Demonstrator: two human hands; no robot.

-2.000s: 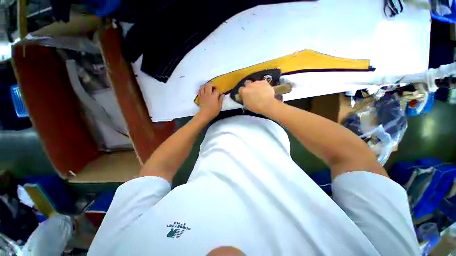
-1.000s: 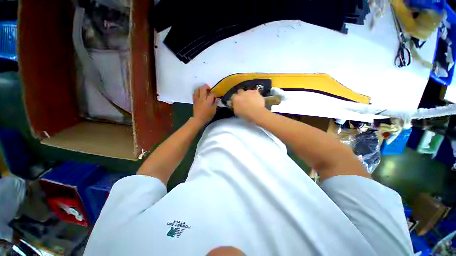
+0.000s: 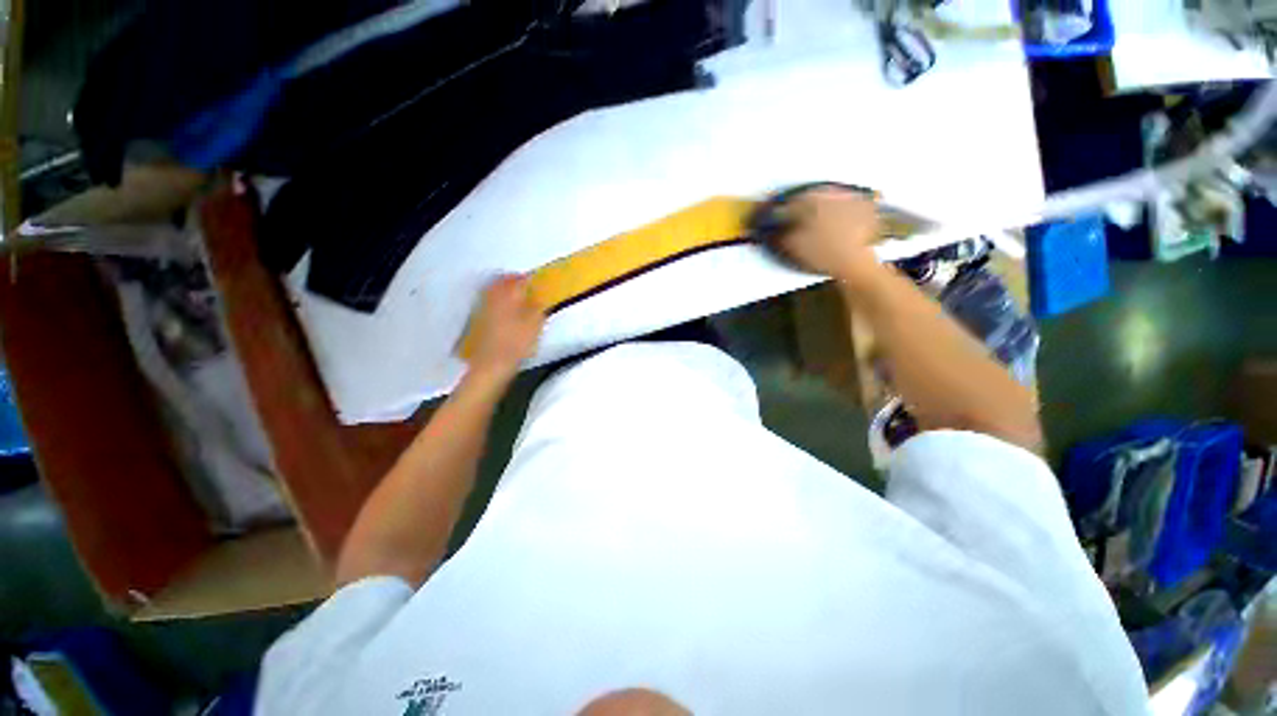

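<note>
The yellow pressing template [image 3: 630, 255] lies on the white table, with a thin dark fabric rim along its near edge. My left hand [image 3: 507, 322] is on the template's left end and looks slightly blurred. My right hand [image 3: 829, 231] grips the dark steam iron [image 3: 770, 224] at the template's right part. The iron and my right hand are blurred and hide the template's right end. The white iron hose [image 3: 1092, 203] runs off to the upper right.
Dark cut panels [image 3: 420, 182] are heaped at the table's far left. An open reddish cardboard box [image 3: 266, 378] stands left of the table [image 3: 658, 140]. Scissors [image 3: 906, 53] lie at the far right. A clear plastic bag [image 3: 980, 315] is below the table's right edge.
My right hand and the iron have moved right along the template, away from my left hand. My left hand stays at the left end. The whole view has shifted and tilted.
</note>
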